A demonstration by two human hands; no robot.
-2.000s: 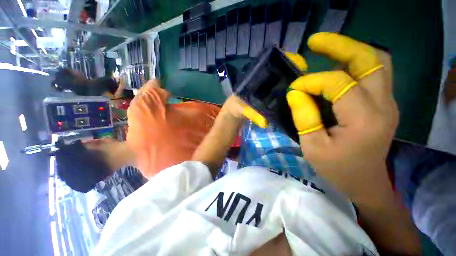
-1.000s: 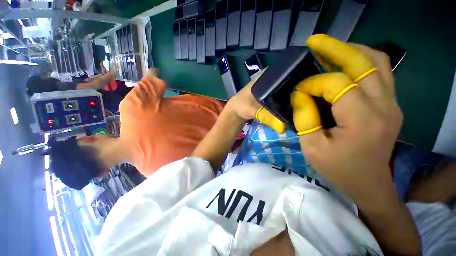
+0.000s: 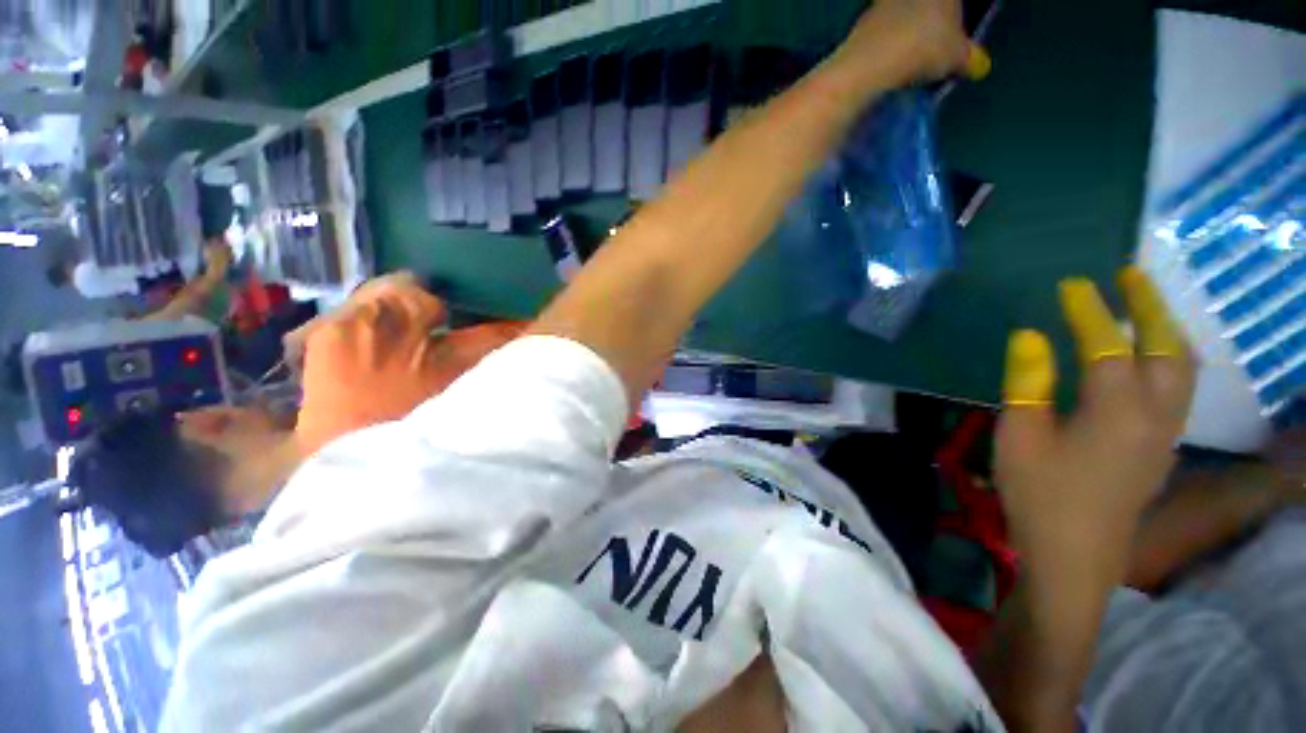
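Observation:
My left hand (image 3: 920, 40) reaches across the bench to the top edge of the picture, partly cut off. One yellow fingertip shows beside a thin dark edge; its grip cannot be made out. My right hand (image 3: 1096, 408) is raised at the right, fingers apart, empty, with yellow finger cots. Shiny clear-blue film (image 3: 895, 193) lies on the green bench between my hands, below my left forearm. A greyish end, possibly of a device (image 3: 888, 308), shows at its lower edge. A small dark device (image 3: 973, 201) lies just right of the film, blurred.
Grey-and-black devices (image 3: 609, 129) stand in a row behind my left forearm, with another small one (image 3: 562, 246) nearer. A white sheet with blue strips (image 3: 1174, 143) is at the right. A person in orange (image 3: 375, 358) sits at the left. A tray (image 3: 845, 404) is below the bench edge.
The device held between my hands is no longer there. My left hand has moved far out across the bench. My right hand has opened and moved lower. Blue film and the white sheet have come into view.

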